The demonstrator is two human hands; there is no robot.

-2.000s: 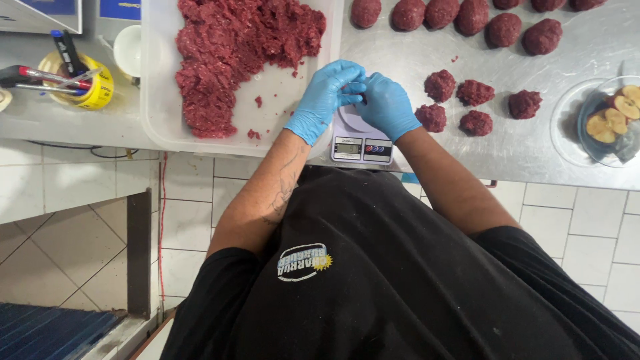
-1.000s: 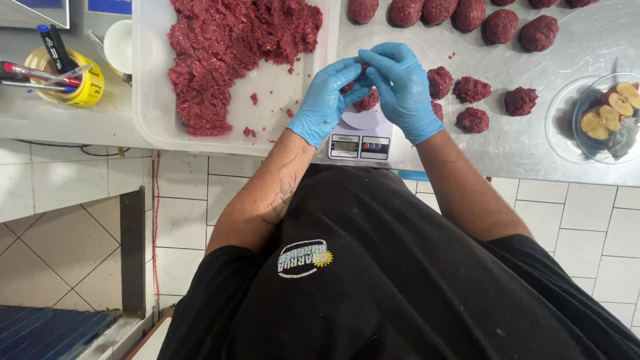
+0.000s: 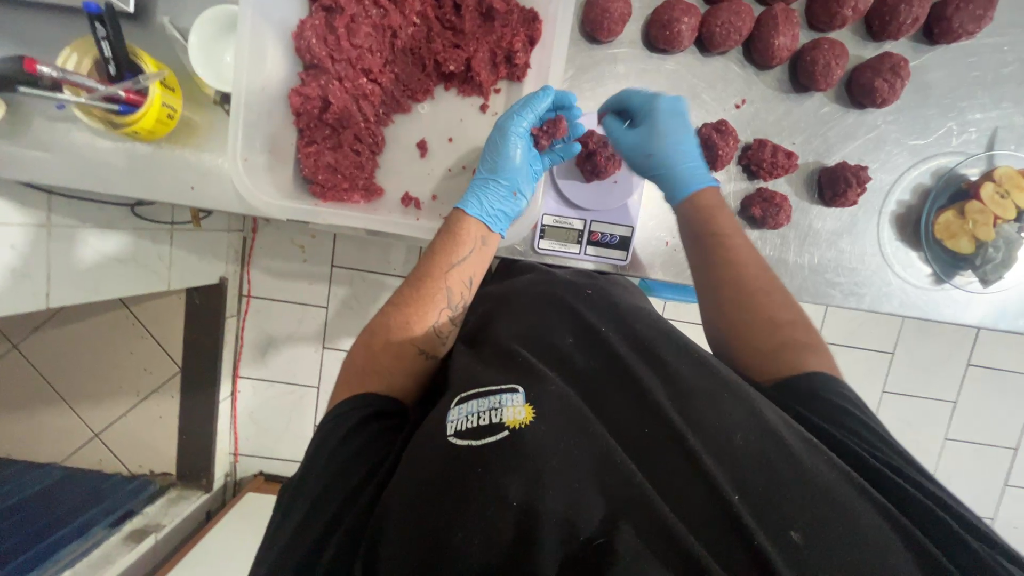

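My left hand, in a blue glove, holds a small piece of ground meat against its fingers. A rough ball of ground meat rests on the round plate of a digital kitchen scale. Just right of that ball is my right hand, also gloved in blue and blurred, with thumb and fingertips together; a tiny bit of meat seems to be between them. At the left, a translucent plastic tub holds a mass of ground meat. Several rough meat lumps lie right of the scale.
Rows of smooth meat balls lie farther back on the metal table. A glass bowl with cut apples stands at the right. On the left are a yellow cup of pens and markers and a white bowl.
My hands, close together over the scale before, have moved apart. The ball on the scale and the small piece in my left hand now show plainly.
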